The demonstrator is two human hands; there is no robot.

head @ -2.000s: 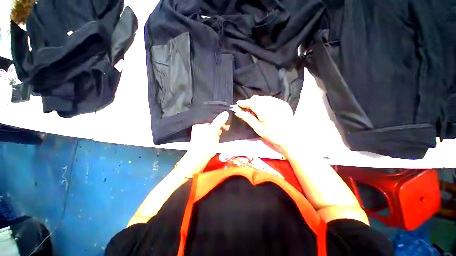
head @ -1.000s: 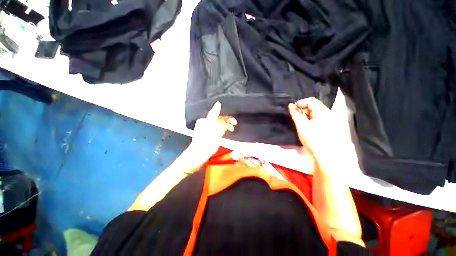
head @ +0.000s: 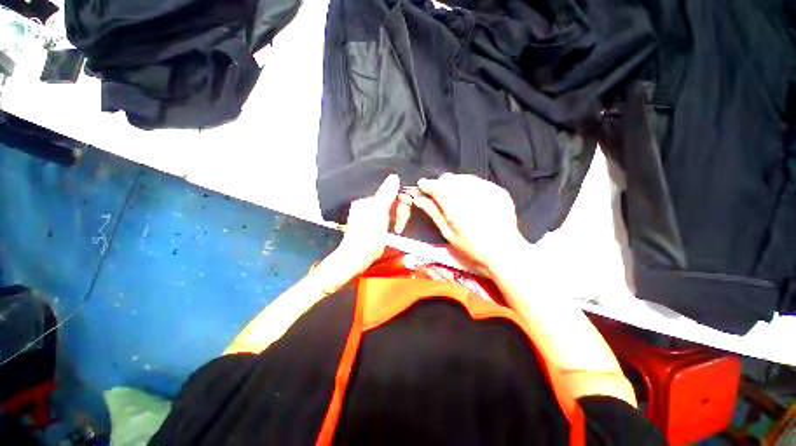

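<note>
A dark navy garment lies on the white table in front of me, with a smoother grey panel on its left part. Its folded hem band runs along the near side. My left hand and my right hand meet at this hem near the table's front edge, fingertips almost touching. Both hands pinch the dark cloth there. The overexposed fingertips hide the exact spot, and I cannot tell whether a needle or thread is between them.
A dark garment heap lies on the white table at the left. Another dark garment is spread at the right. A red stool stands below the table at the right. A pale green sack is on the blue floor.
My right hand has moved left along the hem to my left hand. The near cloth is now bunched up between them. The view has shifted slightly since a second ago.
</note>
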